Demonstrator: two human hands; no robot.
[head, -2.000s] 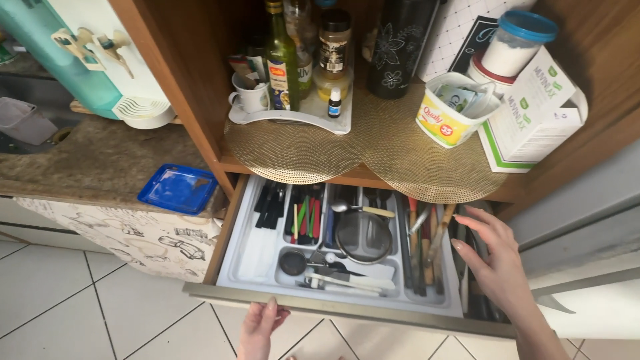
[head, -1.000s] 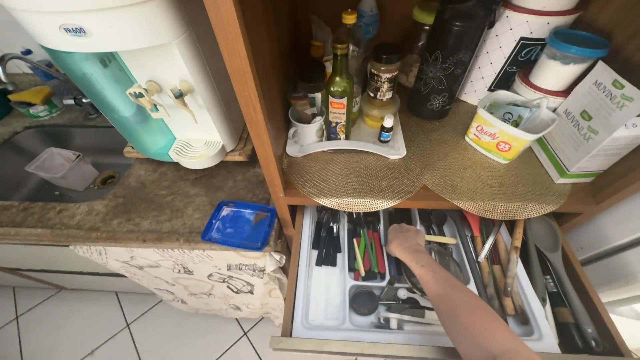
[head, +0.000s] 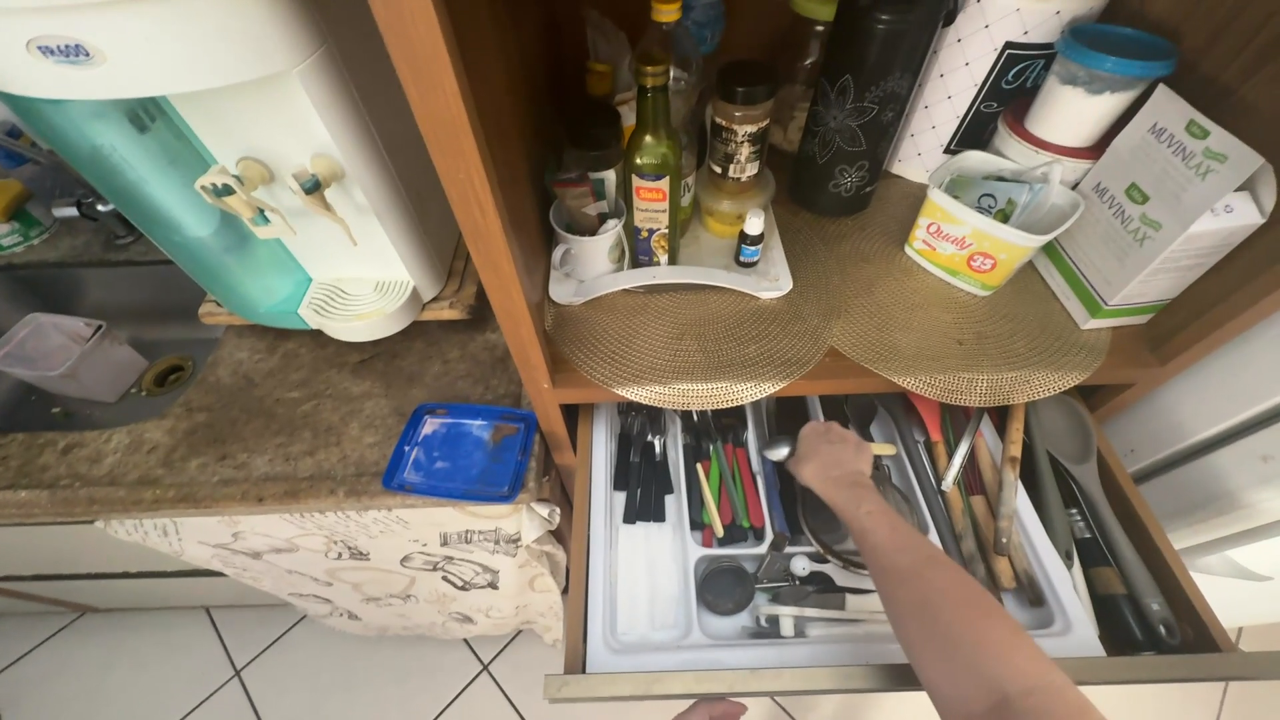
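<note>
The open drawer (head: 720, 684) holds a white cutlery tray (head: 648, 600). My right hand (head: 832, 458) reaches into its middle compartment, fingers curled down over the utensils; a metal spoon (head: 778, 449) shows beside the fingers, and a yellowish handle sticks out on the other side. Whether the hand grips anything is hidden. Under the wrist lies a round strainer or lid (head: 835, 525). Red and green handled cutlery (head: 728, 490) fills the compartment to the left, black-handled cutlery (head: 645, 470) the one beyond. Only the fingertips of my left hand (head: 712, 709) show, below the drawer front.
Wooden spoons (head: 1008, 480) and a grey ladle (head: 1065, 435) lie at the drawer's right. Above are woven placemats (head: 690, 350), a white tray (head: 670, 285) with bottles, a margarine tub (head: 980, 235) and a carton (head: 1150, 220). At left are a blue lid (head: 460, 452), a water dispenser (head: 370, 180) and a sink (head: 60, 405).
My right hand has moved from the drawer's right side to its middle compartment. My left hand, at the drawer front two seconds ago, now barely shows at the bottom edge. The view has shifted left.
</note>
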